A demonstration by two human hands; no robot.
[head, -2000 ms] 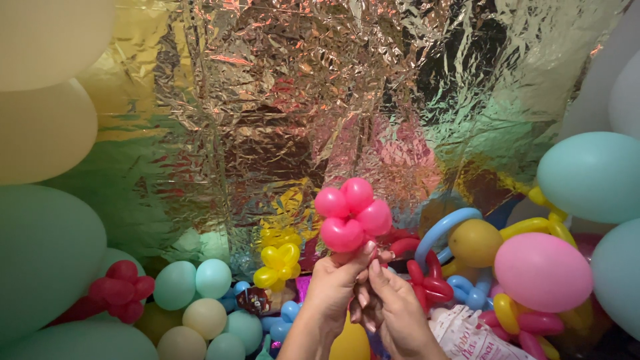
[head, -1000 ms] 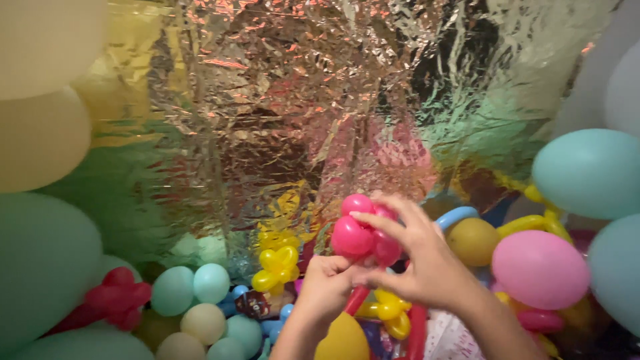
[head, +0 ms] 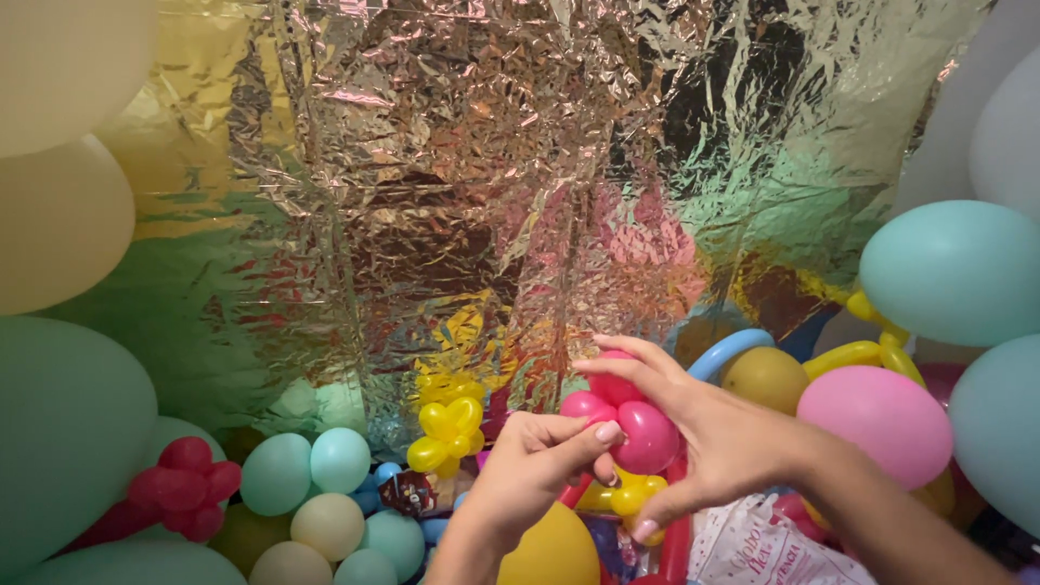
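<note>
A cluster of small pink balloons (head: 647, 437) is between my two hands. The thumb and fingers of my left hand (head: 532, 463) pinch it near its centre, on the lower left side. My right hand (head: 715, 431) arches around its right side with the fingers spread over the top and the thumb apart below; whether its palm touches the balloons is partly hidden. A red modelling balloon (head: 676, 528) shows below my right hand. The rearmost pink balloon is partly covered by my right fingers.
A crinkled metallic foil sheet (head: 455, 195) hangs behind. Yellow flower-shaped balloons (head: 445, 431), a deep-yellow balloon (head: 556, 548) and a printed white plastic bag (head: 764, 544) lie below. A pink balloon (head: 876, 422) and turquoise balloons (head: 955, 272) crowd the right; a large green balloon (head: 69, 439) fills the left.
Two seconds ago the cluster stood upright above both hands, which held it from below. My right hand has since moved up around its right side, and the cluster has tilted.
</note>
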